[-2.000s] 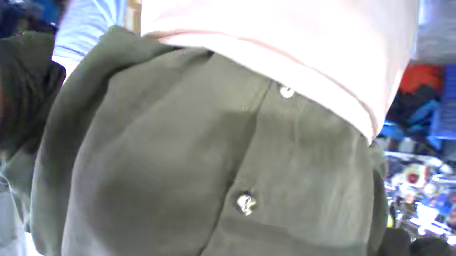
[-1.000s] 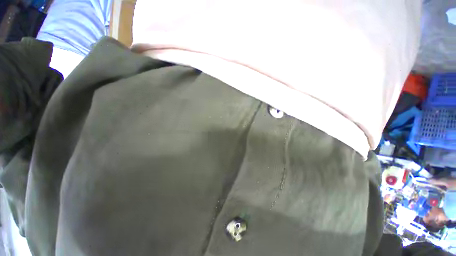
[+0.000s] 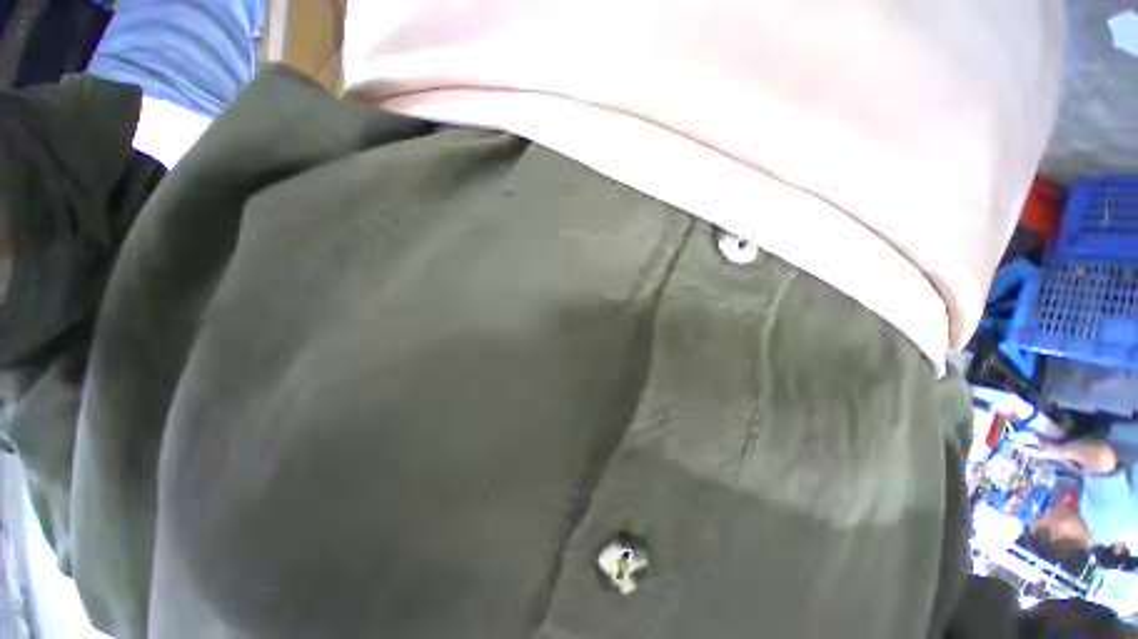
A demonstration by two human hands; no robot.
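A dark olive-green garment (image 3: 374, 362) with buttons fills most of the view, very close to the camera. A light button (image 3: 739, 247) sits at its upper edge and a second, mottled button (image 3: 623, 563) lies lower down. A pale pink cloth (image 3: 711, 87) overlaps the garment's upper edge. Whether the garment is worn or held cannot be told. Neither my left hand nor my right hand can be made out; dark sleeve-like folds show at the far left and the lower right corner.
Blue plastic crates (image 3: 1086, 275) stand at the right, with an orange-red item beside them. Below them is a cluttered area and a person in light blue (image 3: 1111, 506). Light blue cloth (image 3: 181, 50) and a brown board-like edge (image 3: 303, 35) show at the upper left.
The view has shifted slightly, so the buttons lie a little further right than a second ago. More of the person in light blue now shows at the right edge.
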